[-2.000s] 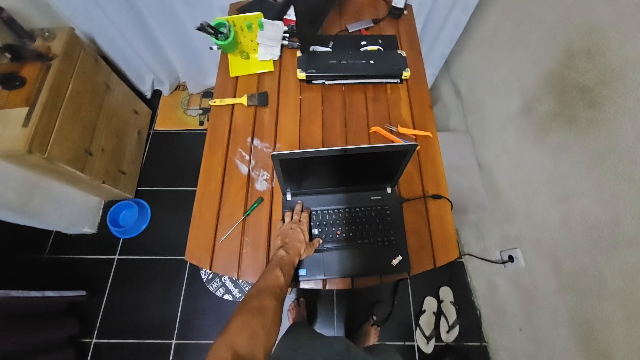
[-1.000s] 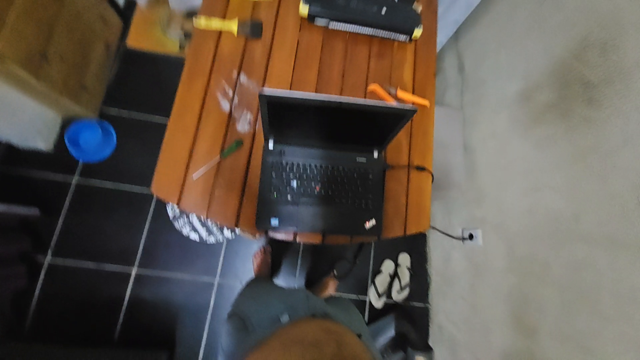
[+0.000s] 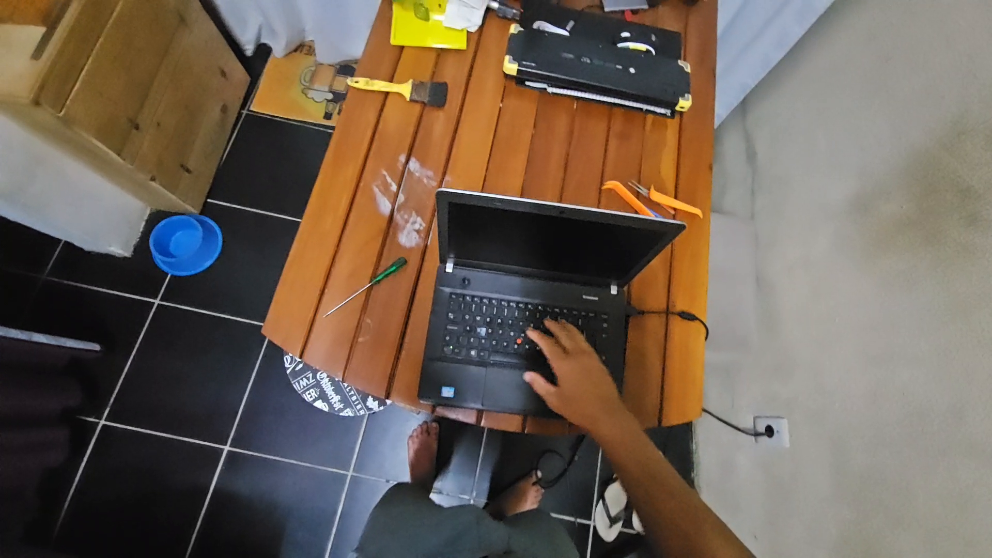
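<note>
An unfolded black laptop (image 3: 496, 387) with a dark screen stands near the front edge of the slatted wooden table. My right hand (image 3: 573, 372) is over the right part of its keyboard, fingers spread, holding nothing; whether the fingertips touch the keys is hard to tell. My left hand is out of view. A power cable (image 3: 666, 312) runs from the laptop's right side. Left of the laptop lies a green-handled screwdriver (image 3: 387, 270). Behind the screen's right corner are orange-handled pliers (image 3: 674, 201), partly overlapped by another orange handle.
A black case with yellow corners (image 3: 597, 66) lies at the back of the wooden table (image 3: 496, 147). A yellow-handled paintbrush (image 3: 399, 89) is at the back left, near a yellow packet (image 3: 422, 27). The cable reaches a wall socket (image 3: 770, 432). A blue basin (image 3: 186, 244) is on the floor.
Two seconds ago a hand lay on the left side of the keyboard; one second ago no hand was on it. Now my right hand is over the keyboard's right side.
</note>
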